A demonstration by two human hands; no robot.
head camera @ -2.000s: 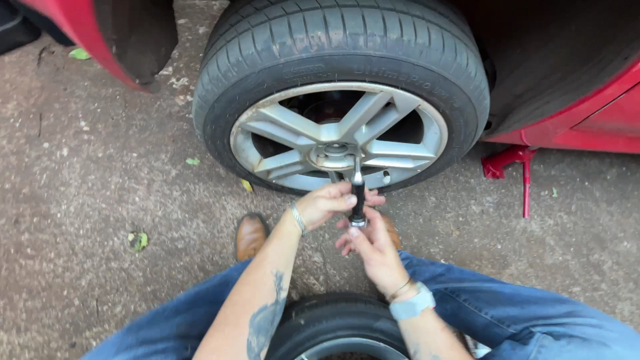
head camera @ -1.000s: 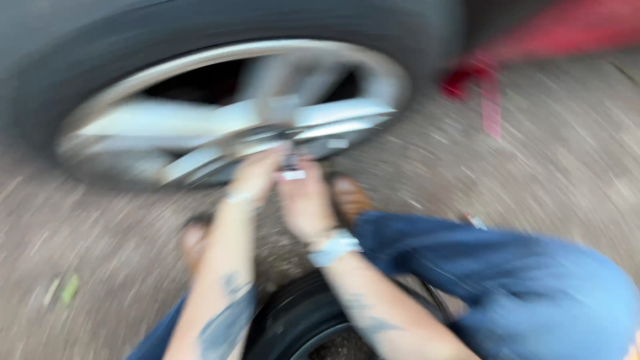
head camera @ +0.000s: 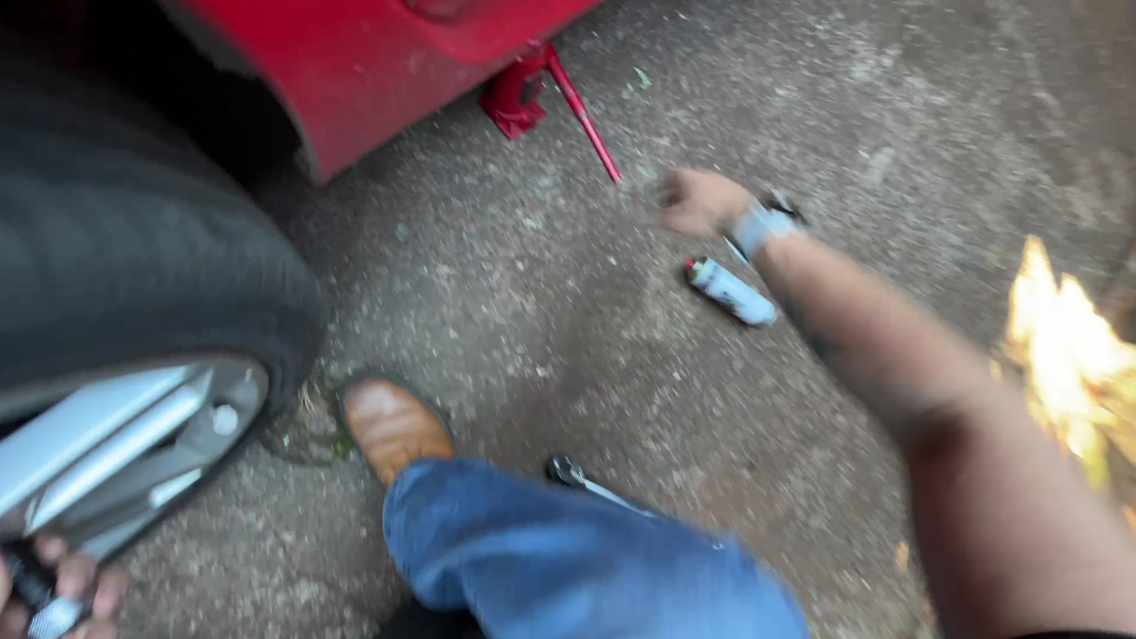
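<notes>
My left hand point(head camera: 75, 590), cut off by the lower left corner, is closed around a tool with a black grip and a knurled metal end point(head camera: 55, 617), just below the alloy wheel point(head camera: 106, 453). My right hand point(head camera: 701, 202) reaches out over the ground near the handle tip of the red jack point(head camera: 515, 98); it is blurred, and whether its fingers are apart is unclear. Below that hand a light blue spray can point(head camera: 732, 293) with a red nozzle lies on its side. A ratchet wrench point(head camera: 568, 470) lies partly hidden behind my leg.
The red car body point(head camera: 382, 80) overhangs the ground at the upper left, with the jack at its lower edge. The tyre point(head camera: 160, 248) fills the left side. My brown shoe point(head camera: 395, 422) stands beside it. Bright sunlight falls at the right edge.
My right hand has left the wheel centre, where both hands were together, and is now stretched out to the right. The view has swung right, bringing the spray can and ratchet wrench into sight.
</notes>
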